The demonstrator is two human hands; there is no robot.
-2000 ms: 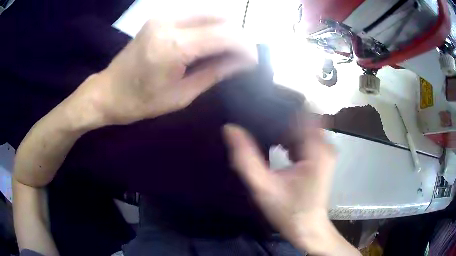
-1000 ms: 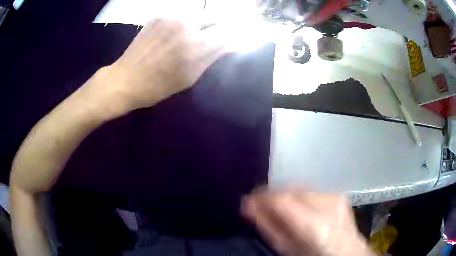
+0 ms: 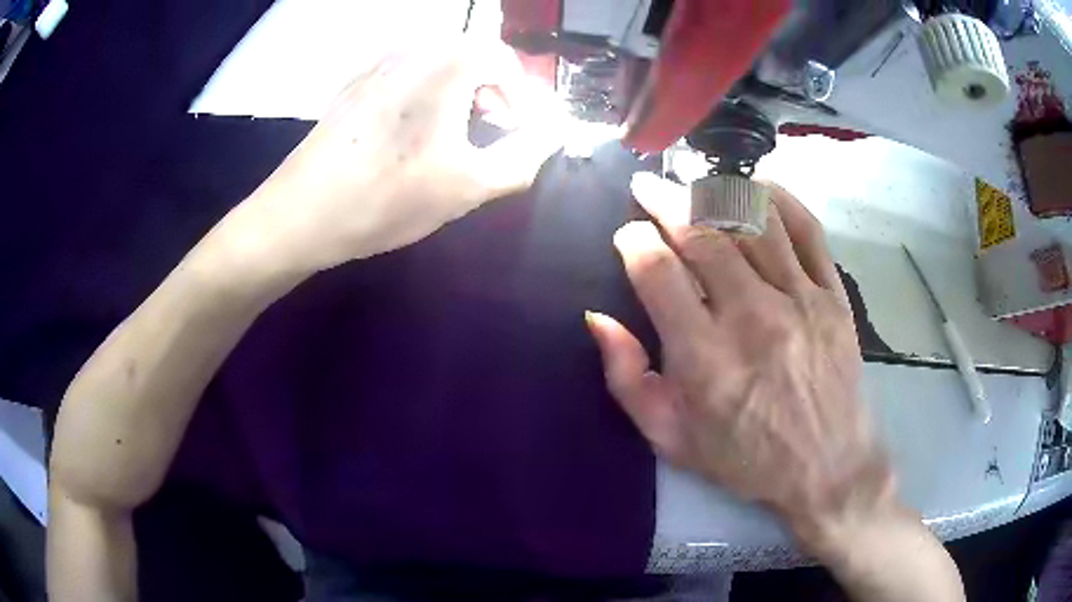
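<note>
A dark purple fabric panel lies over the table and hangs toward my lap. Its edge runs up to the brightly lit needle area under the red machine head. My left hand is at the needle's left, thumb and forefinger curled together at the cloth; glare hides whether cloth is pinched between them. My right hand lies palm down with fingers spread, fingertips on the fabric's right edge just below the needle area, thumb on the cloth. It grips nothing. The presser foot is lost in glare.
A ribbed cream knob hangs just above my right fingers, and another knob is at the upper right. A pointed tool with a white handle lies right of my right hand. A measuring strip runs along the table's front edge.
My right hand has moved up from the table's front edge to the fabric beside the needle. My left hand stays near the needle. The machine head appears larger and lower in view.
</note>
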